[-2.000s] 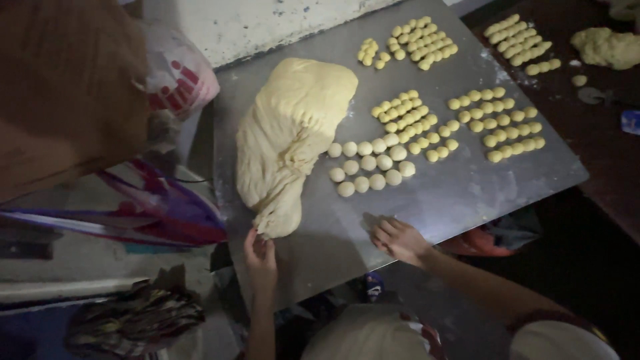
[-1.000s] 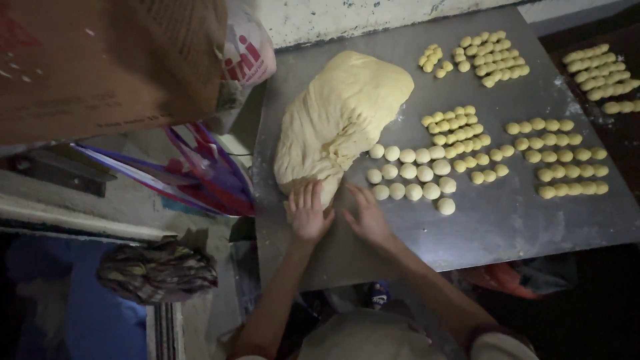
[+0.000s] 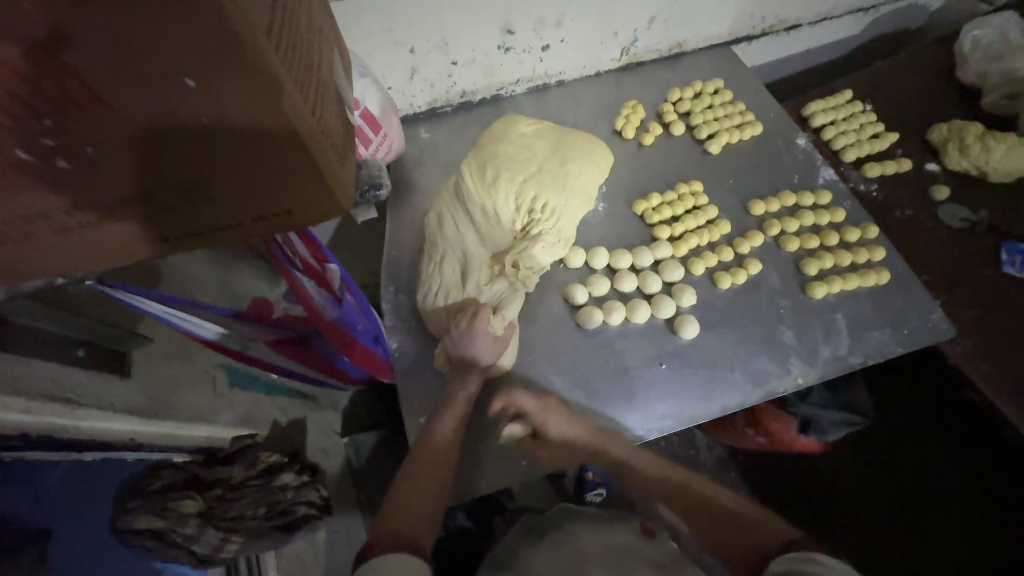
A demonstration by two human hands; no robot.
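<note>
A large mass of pale dough (image 3: 520, 208) lies on the left part of the grey metal tabletop (image 3: 560, 368). Its narrow lower end is under my left hand (image 3: 478, 340), whose fingers are closed on it. My right hand (image 3: 552, 428) is just right of and below that end, over the near edge of the table, with a small pale piece (image 3: 514, 432), apparently dough, at its curled fingers. To the right of the mass, round pale dough balls (image 3: 638, 310) sit in rows, with one ball (image 3: 686, 326) below them. Strips of smaller, yellower dough balls (image 3: 688, 212) lie beyond.
A cardboard box (image 3: 176, 120) is at upper left, beside a white and pink plastic bag (image 3: 376, 120). The white wall (image 3: 560, 40) borders the far table edge. On a dark surface at right are more dough strips (image 3: 852, 128) and a dough lump (image 3: 976, 150). Striped plastic (image 3: 320, 312) hangs at left.
One pale ball below the rows was not there two seconds ago. My left hand has closed on the dough's lower end; my right hand has moved from the dough's edge toward me.
</note>
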